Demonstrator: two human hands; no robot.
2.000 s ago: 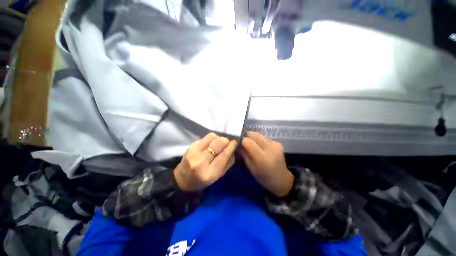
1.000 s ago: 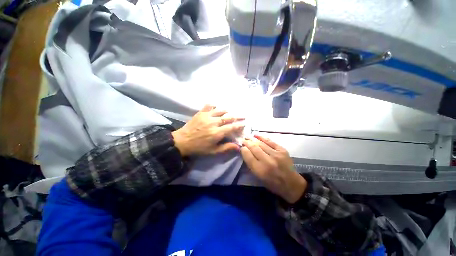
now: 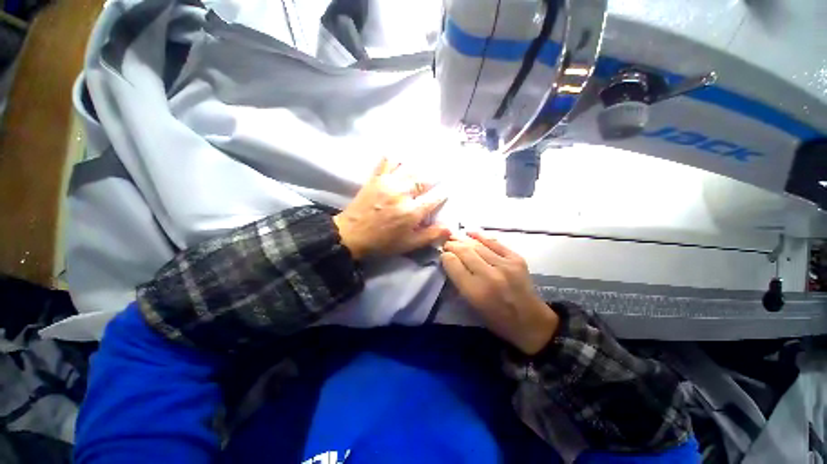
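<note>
Light grey fabric panels (image 3: 245, 118) lie in large folds left of the needle and hang over the table's front edge. My left hand (image 3: 392, 216) lies on the cloth with fingers spread, just below and left of the lit presser foot area. My right hand (image 3: 497, 283) pinches the cloth's edge at its fingertips, close to my left fingertips. A dark seam edge (image 3: 437, 301) runs down between the hands. The sewing machine head (image 3: 508, 54) stands above. Glare hides the needle and the stitching point.
A dark attachment (image 3: 521, 174) sits right of the foot. A tension dial (image 3: 626, 104) is on the machine front. A ruler strip (image 3: 635, 306) runs along the bed's front. A brown edge (image 3: 36, 136) is far left. Grey cut pieces (image 3: 762, 399) lie at lower right.
Both hands have moved from the table's front edge up towards the needle with the cloth. My left hand has spread flat on it. The view has shifted, showing more of the machine head.
</note>
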